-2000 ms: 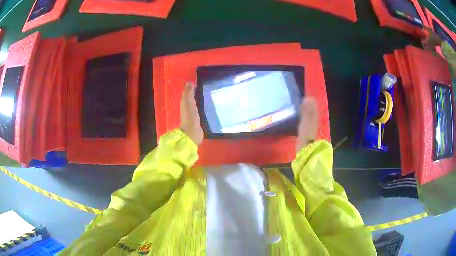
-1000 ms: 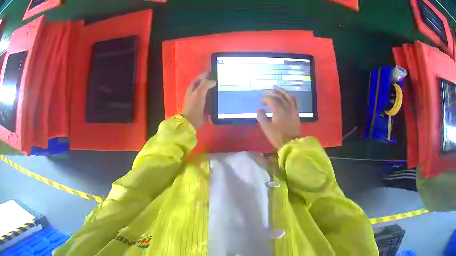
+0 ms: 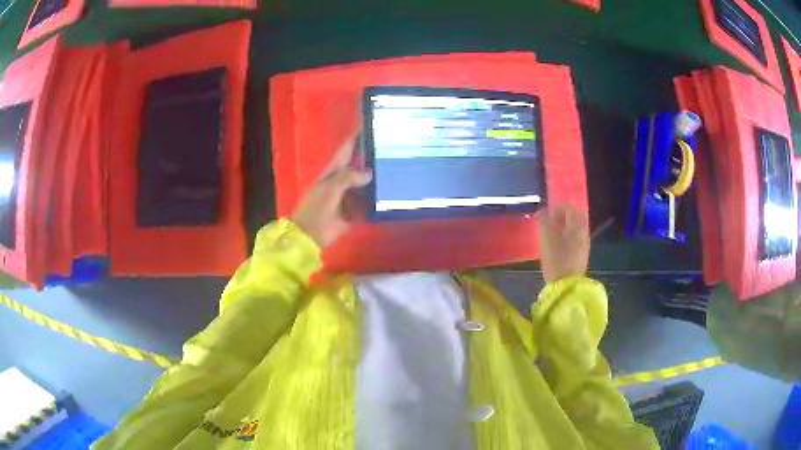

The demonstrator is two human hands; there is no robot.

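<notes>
A tablet (image 3: 455, 154) lies in front of me over a red foam tray (image 3: 321, 114). Its lit screen shows pale rows at the top, a yellow-green block at the right and a grey lower part. My left hand (image 3: 335, 198) is at the tablet's left edge, with the thumb near the front of the frame; I cannot tell whether it grips it. My right hand (image 3: 565, 235) is blurred at the tablet's lower right corner; its finger shape is unclear.
A dark tablet (image 3: 182, 145) lies on red foam at the left, beside leaning foam trays (image 3: 83, 158). A blue tape dispenser (image 3: 652, 180) with a yellow tape roll (image 3: 682, 167) stands at the right. Another tablet (image 3: 775, 193) rests on foam further right, near a person's sleeve (image 3: 757, 332).
The screen has gone from a bright tilted picture to rows with a yellow-green block. My right hand has moved off the screen to the lower right corner. My left hand sits lower on the left edge.
</notes>
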